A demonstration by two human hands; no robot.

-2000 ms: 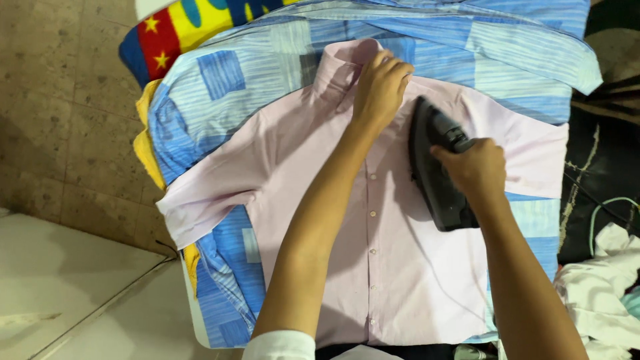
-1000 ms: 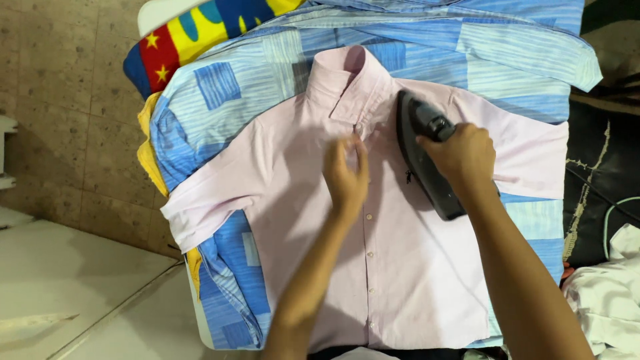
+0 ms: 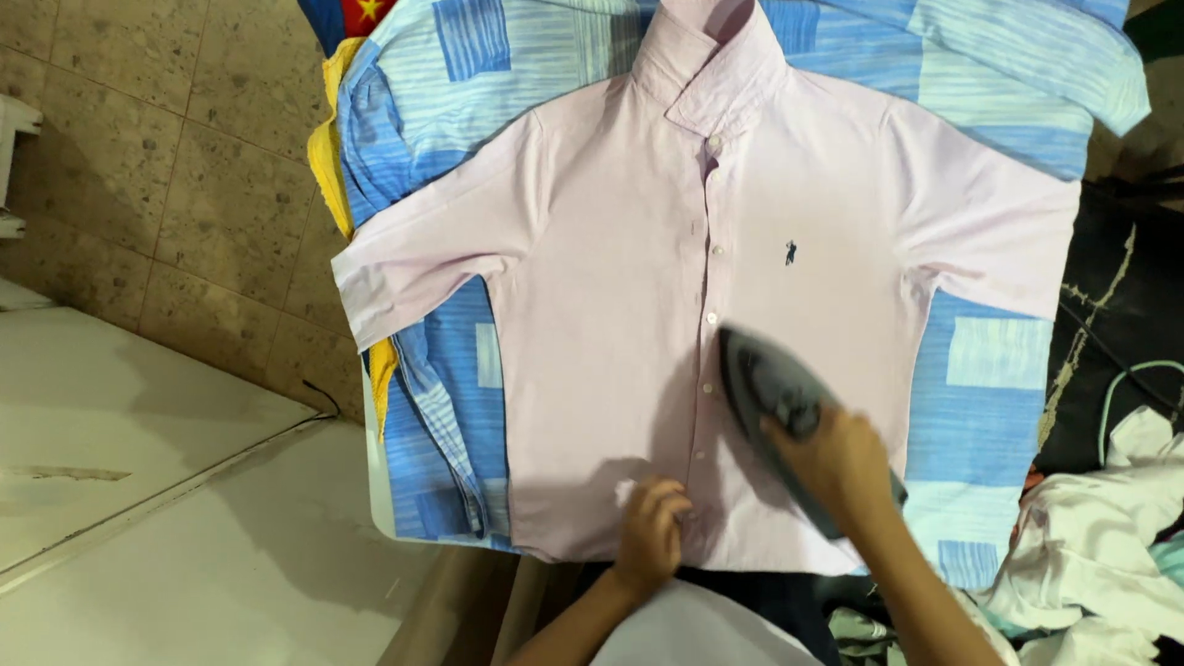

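Note:
A pale pink short-sleeved button-up shirt [image 3: 601,305] lies front up on a blue patchwork cloth [image 3: 980,407], its collar [image 3: 712,74] standing at the top and a small dark emblem on the chest. My right hand [image 3: 837,462] grips the handle of a dark clothes iron [image 3: 786,416], which is over the lower front of the shirt, just right of the button placket, its tip toward the collar. Whether its plate touches the fabric cannot be told. My left hand [image 3: 652,532] is at the shirt's lower edge beside the placket, fingers curled at the fabric; a firm pinch is not clear.
Yellow cloth [image 3: 328,153] shows at the padded table's left side. White and pale green garments [image 3: 1101,527] are heaped at the lower right, near a thin green cord [image 3: 1115,398]. Pale panels [image 3: 185,518] stand at the lower left, above a tiled floor [image 3: 213,185].
My left hand has moved from the collar down to the shirt's lower edge. The iron has gone from the upper chest down to the lower front, still in my right hand.

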